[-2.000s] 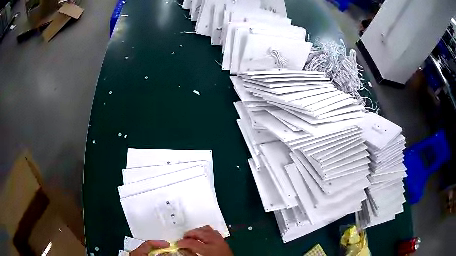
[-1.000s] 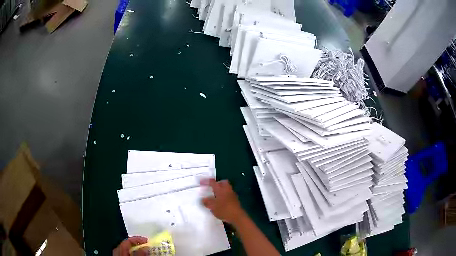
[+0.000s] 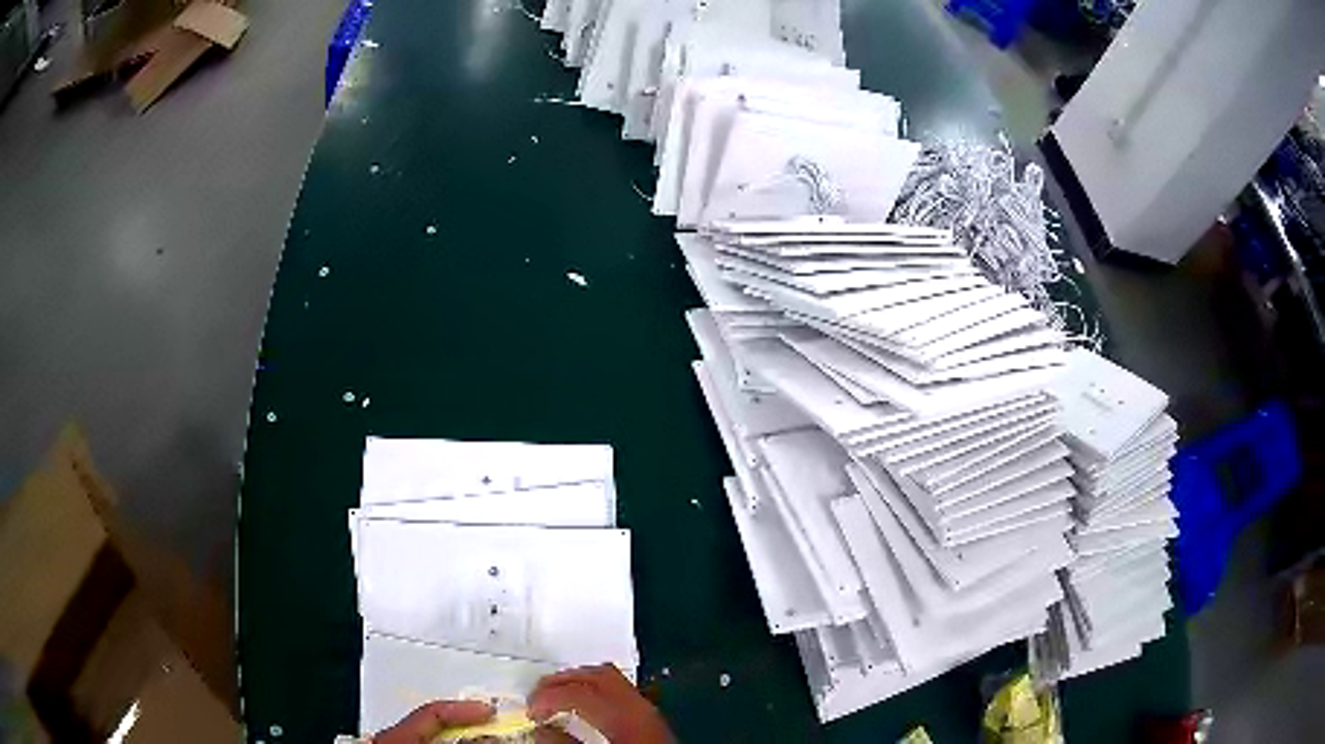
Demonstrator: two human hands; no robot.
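My left hand [image 3: 433,718] and my right hand [image 3: 603,704] are close together at the bottom edge, partly cut off. Both hold a yellow dot sheet [image 3: 501,722] between the fingers; its dots cannot be made out now. Below and ahead of them, white panels [image 3: 436,589] lie fanned and overlapping on the dark green table [image 3: 436,334]. The nearest full panel has small marks in mid-face. Part of another panel lies under the hands.
Overlapping stacks of white panels [image 3: 930,494] cover the table's right side. A heap of white cords [image 3: 981,218] lies behind them. Yellow material in a clear bag [image 3: 1022,714] and a red can [image 3: 1174,728] are at the lower right. An open carton [image 3: 109,611] stands at the left.
My right hand has come back from the panels' right edge to the yellow sheet beside my left hand. The front panels now lie straighter, and a marked panel sits farther from me.
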